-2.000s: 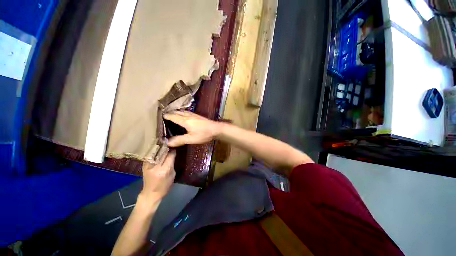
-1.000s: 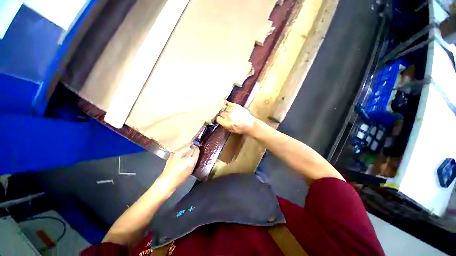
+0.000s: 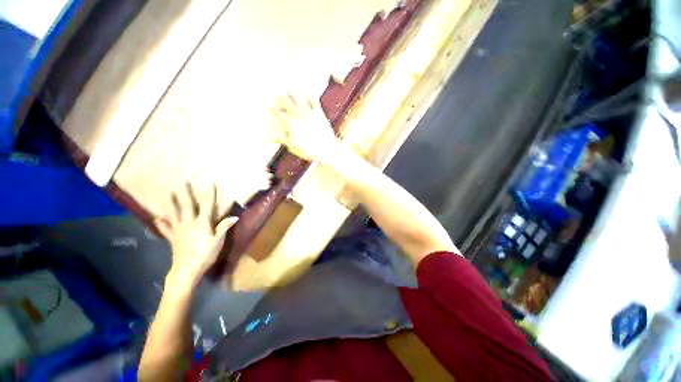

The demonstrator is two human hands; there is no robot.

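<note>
Beige sheet material (image 3: 216,112) lies on the dark red-brown pad (image 3: 254,216), its right and lower edge notched and ragged. My left hand (image 3: 193,231) rests on the sheet's near left corner, fingers spread. My right hand (image 3: 305,130) lies on the sheet near the ragged edge, fingers spread and washed out by glare. A long white strip (image 3: 153,93) lies across the sheet to the left of my hands.
A pale wooden rail (image 3: 407,93) runs along the pad's right side. Blue press parts (image 3: 52,194) are at the left. Beyond the dark grey surface at the right are a blue basket (image 3: 556,164) and a white bench top (image 3: 597,246). The view is blurred.
My hands have let go of the folded sheet edge and now lie spread on the sheet. The gathered corner is flat. The right hand has moved up and inward, and the view has shifted.
</note>
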